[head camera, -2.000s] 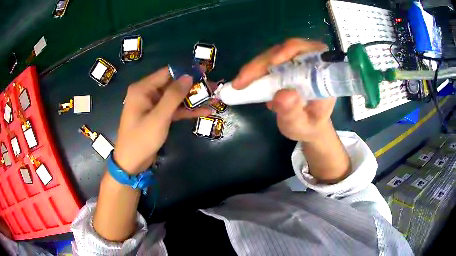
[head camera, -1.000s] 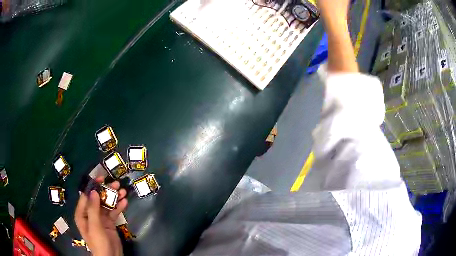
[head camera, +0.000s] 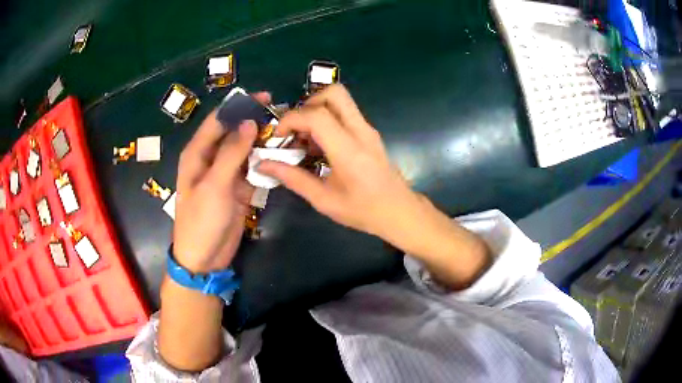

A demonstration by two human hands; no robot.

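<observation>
My left hand (head camera: 213,183), with a blue band on its wrist, holds a watch unit. Its dark display module (head camera: 243,109) is lifted at an angle from the housing (head camera: 274,133), which shows gold and white inside. My right hand (head camera: 348,161) is at the unit's right side and holds a white wipe (head camera: 273,164) between thumb and fingers, against the lower edge of the housing. The fingers hide part of the unit. A display module with an orange tail (head camera: 258,197) lies just below the hands.
Housings (head camera: 179,102) lie on the dark green belt beyond my hands. Display modules (head camera: 148,148) lie left. A red tray (head camera: 112,299) holding modules is at far left. A white perforated board (head camera: 542,90) with dark hoses is at right. Wrapped cartons (head camera: 624,292) stand lower right.
The glue syringe has left my right hand, which has come back from the right-hand board and now holds a white wipe at the unit. My left hand still holds the unit. The view has swung back.
</observation>
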